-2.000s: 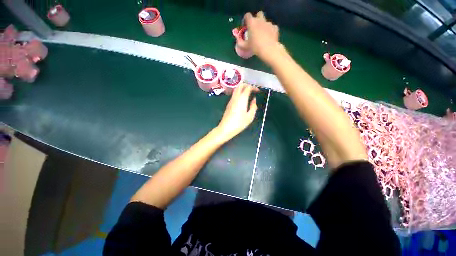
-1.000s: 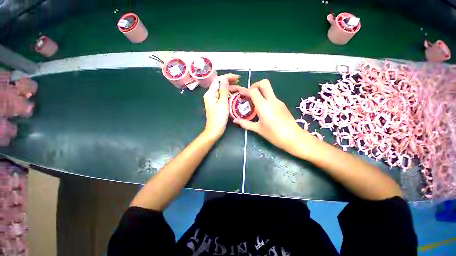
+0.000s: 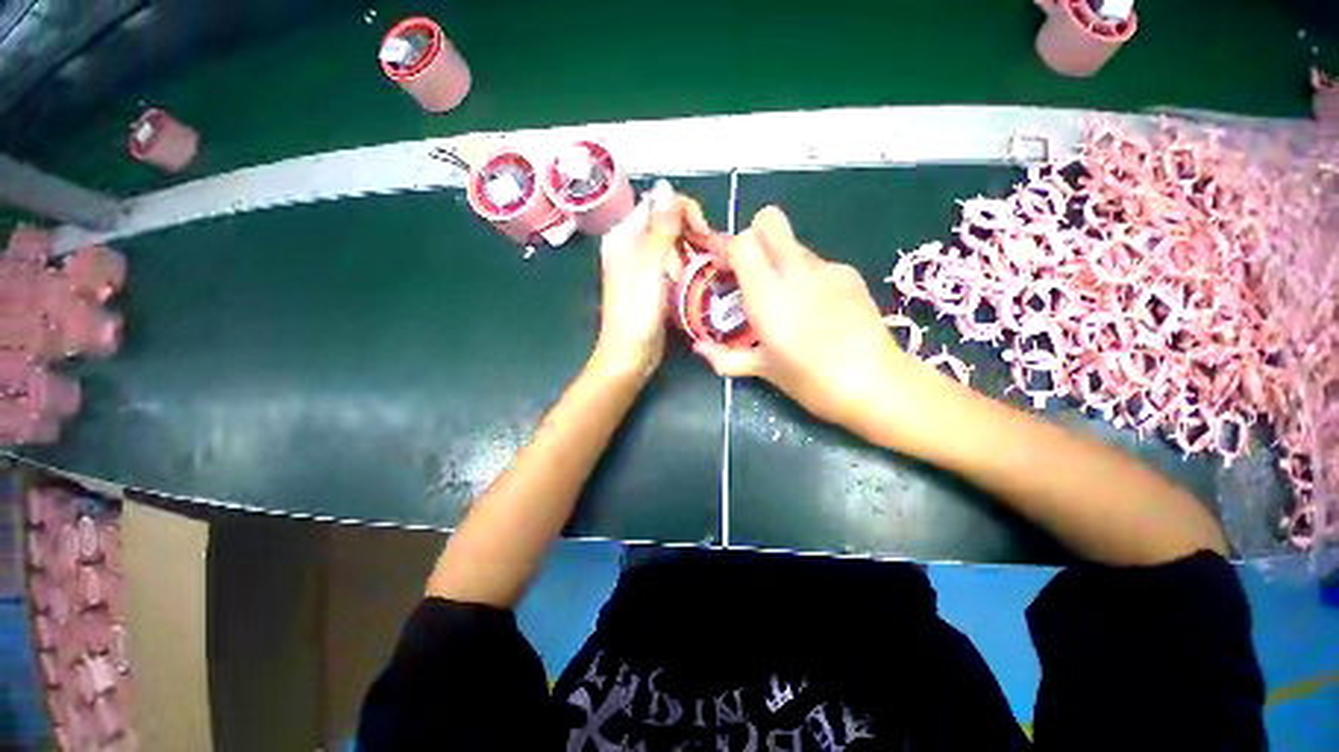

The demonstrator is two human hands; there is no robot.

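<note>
A pink housing [image 3: 711, 312] is held between my two hands near the pale seam. Its open mouth faces me and shows a dark centre with a white insert. My left hand [image 3: 640, 272] is on its left side, and my right hand [image 3: 805, 301] grips its right side and rim. Whether a ring is in my fingers is hidden. Two set-aside housings, one on the left [image 3: 507, 191] and one on the right [image 3: 588, 184], stand side by side at the pale strip, with thin wires at the left one. My left fingertips are close to the right one.
A tangled ring pile [image 3: 1094, 279] lies at right, running into a clear plastic bag [image 3: 1307, 294]. Beyond the pale strip [image 3: 866, 140], several housings are on the green belt [image 3: 734, 59]. Stacked pink parts [image 3: 52, 331] are at far left, with a cardboard box [image 3: 165, 632] below.
Two seconds ago my right hand was at a housing on the belt; a housing is now between both hands over the work surface. Since one second ago the hands have barely moved.
</note>
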